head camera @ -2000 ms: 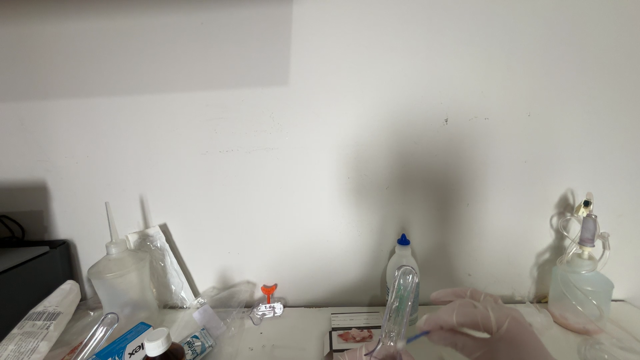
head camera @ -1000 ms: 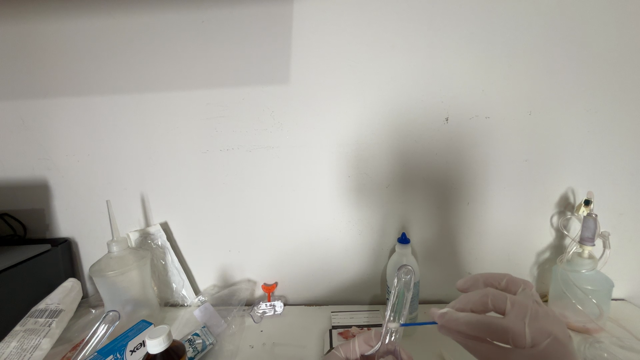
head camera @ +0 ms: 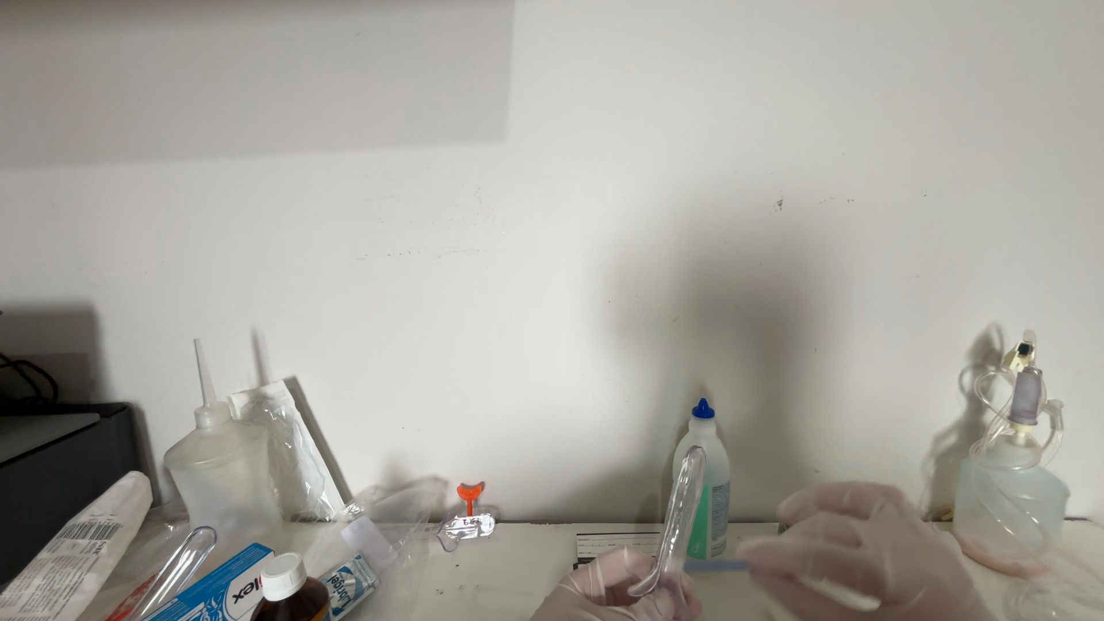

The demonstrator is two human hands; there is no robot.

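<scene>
At the bottom centre, my left hand [head camera: 608, 586], in a translucent glove, holds a clear plastic vaginal speculum [head camera: 681, 513] upright. My gloved right hand [head camera: 862, 552] is to its right, its fingers closed on a thin blue stick [head camera: 718, 566] that points left to the speculum; the stick's far end is hidden behind or inside the clear plastic. Behind the speculum stands a white bottle with a blue cap [head camera: 704, 410] and a green label. A printed card [head camera: 604, 543] lies just behind my left hand.
At left are a squeeze bottle [head camera: 220, 466], wrapped packages [head camera: 82, 548], a blue-and-white box [head camera: 216, 586], a brown bottle with a white cap [head camera: 283, 576] and another clear plastic instrument [head camera: 177, 565]. An orange-topped item [head camera: 469, 494] lies near the wall. A tubed bottle [head camera: 1009, 496] stands at right.
The blue stick has stayed in my right hand, beside the speculum. My left hand has come further into view below the speculum, in front of the printed card.
</scene>
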